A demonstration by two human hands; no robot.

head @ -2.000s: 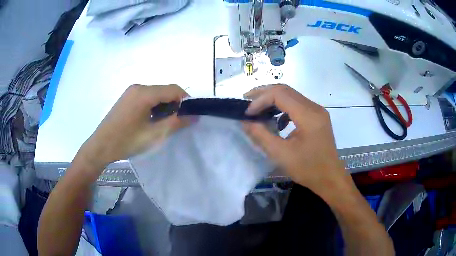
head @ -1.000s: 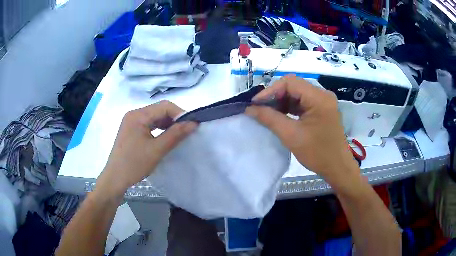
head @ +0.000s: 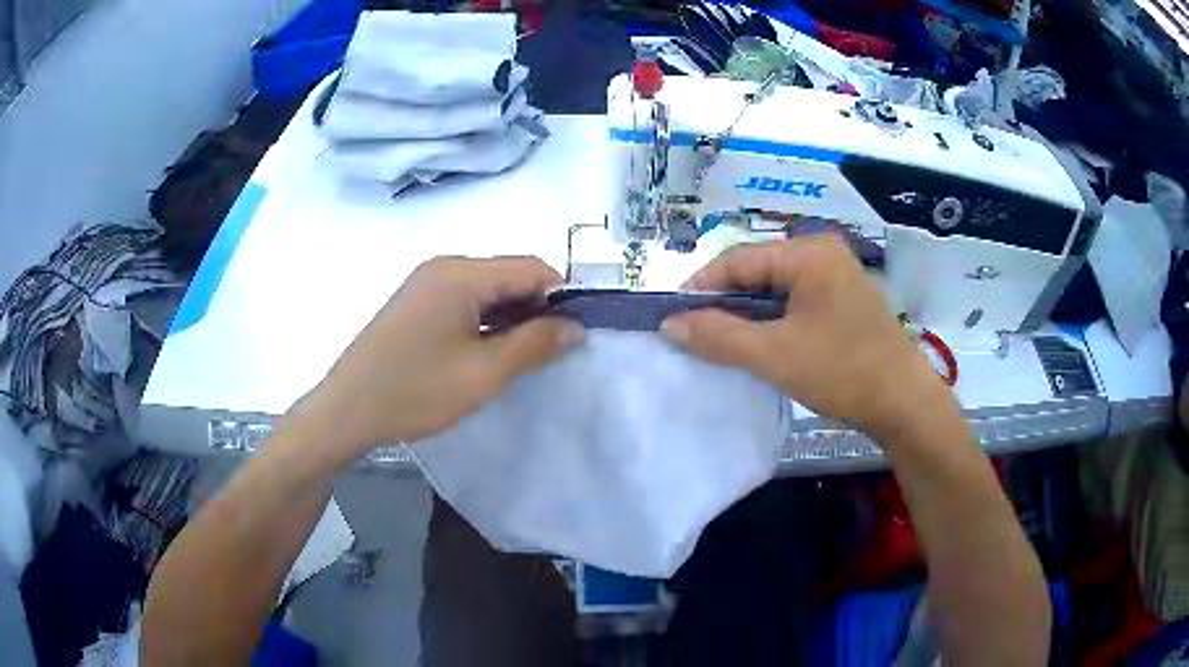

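A pale grey fabric panel (head: 613, 450) hangs down over the table's near edge, with a dark-grey strip (head: 619, 310) along its top. My left hand (head: 450, 339) pinches the top edge at its left part. My right hand (head: 795, 332) pinches the same edge further right. The strip is stretched straight between them, in front of the presser foot (head: 635, 265) of the white sewing machine (head: 782, 183). The ends of the strip are partly hidden by my fingers.
A folded pale-grey pile (head: 424, 98) stands at the table's far left. A red scissor handle (head: 936, 358) shows right of my right hand. A measuring strip (head: 835, 446) runs along the near edge. Striped fabric heaps (head: 85, 326) lie left of the table.
Compared with one second ago, the strip is level instead of slanting up to the right. My left hand has moved right, closer to my right hand. The view had earlier tilted up from the machine bed.
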